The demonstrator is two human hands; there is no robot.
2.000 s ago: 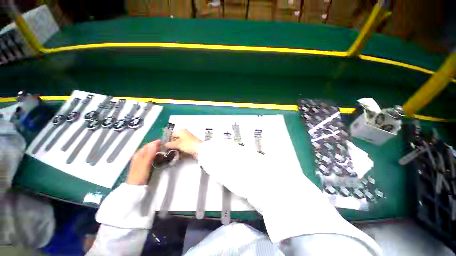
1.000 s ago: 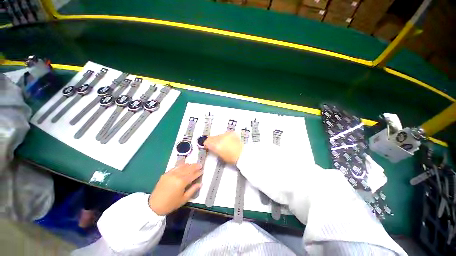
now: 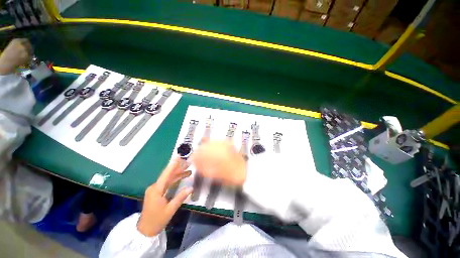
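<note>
Several watches with long grey straps lie in a row on a white paper sheet (image 3: pixel 297 161). The leftmost watch (image 3: pixel 184 150) has a dark round face. Another watch face (image 3: pixel 257 149) shows right of my right hand. My left hand (image 3: pixel 164 196) is beside and below the leftmost watch, fingers apart, with nothing seen in it. My right hand (image 3: pixel 219 162) is blurred over the second and third watches and hides their faces; whether it holds anything cannot be told. My right sleeve covers parts of the watches further right.
More watches (image 3: pixel 108 104) lie on a second white sheet (image 3: pixel 108 157) at left. Right are a stack of sticker sheets (image 3: pixel 347 160), a small white box (image 3: pixel 391 147) and a black tray (image 3: pixel 444 201) of straps. A coworker's hand (image 3: pixel 16 54) is upper left. A yellow-edged green bench surrounds these.
My right hand has moved a little left and down, over the second watch. My left hand's fingers have spread and lifted. A watch face right of my right hand now shows. A coworker's hand has appeared.
</note>
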